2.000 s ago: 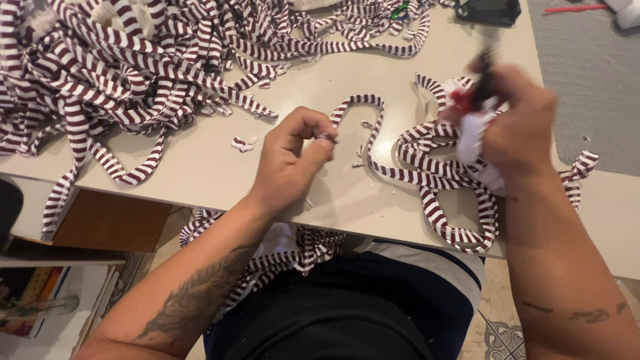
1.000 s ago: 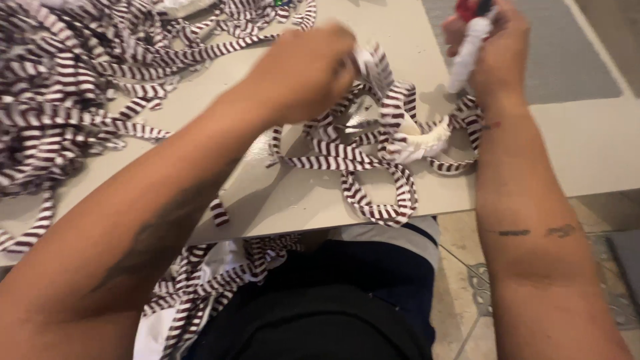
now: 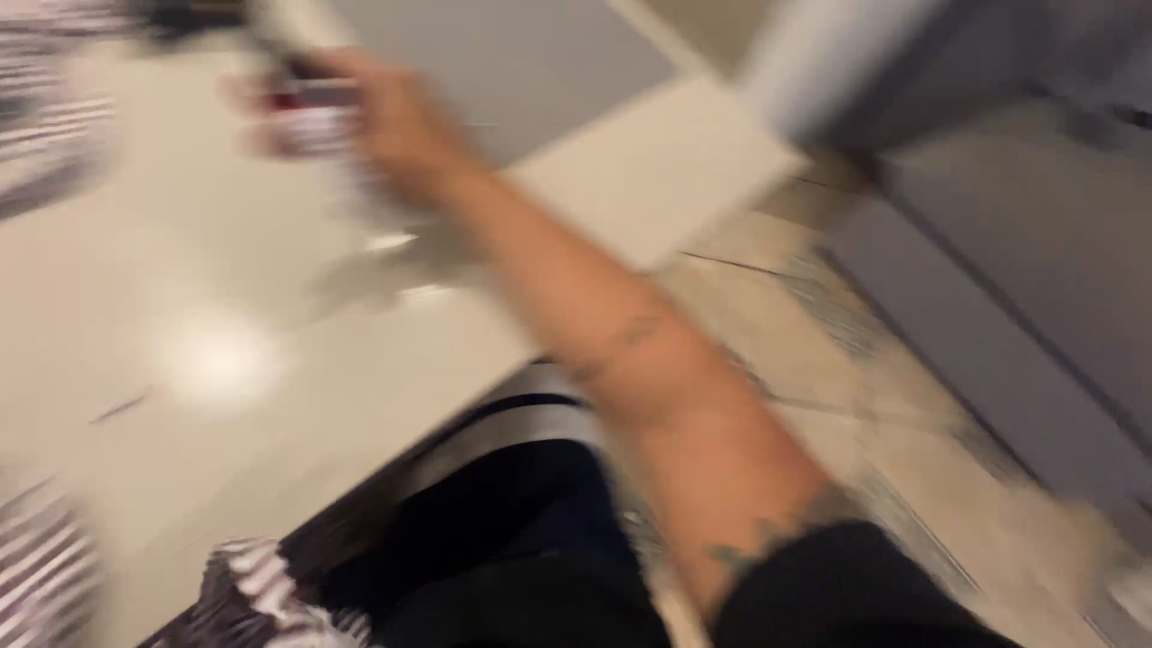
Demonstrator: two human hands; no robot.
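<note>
The head view is strongly blurred. My right hand (image 3: 387, 126) is over the table's upper part, its fingers closed around a small dark, red and white object (image 3: 310, 108) whose kind I cannot make out. My left hand is out of view. Striped fabric strips (image 3: 54, 135) lie at the upper left edge, and more striped fabric (image 3: 40, 567) shows at the lower left. Another bunch of striped fabric (image 3: 261, 585) hangs by the table's front edge, beside my lap.
A grey mat (image 3: 522, 72) covers part of the pale table (image 3: 666, 171). A dark object (image 3: 193, 13) stands at the upper left. Beyond the table's right corner are a tiled floor (image 3: 792, 333) and a large grey panelled object (image 3: 990, 315).
The view has swung far to the right. My left hand, earlier at the striped strips, has gone out of view. My right hand keeps hold of the red and white object.
</note>
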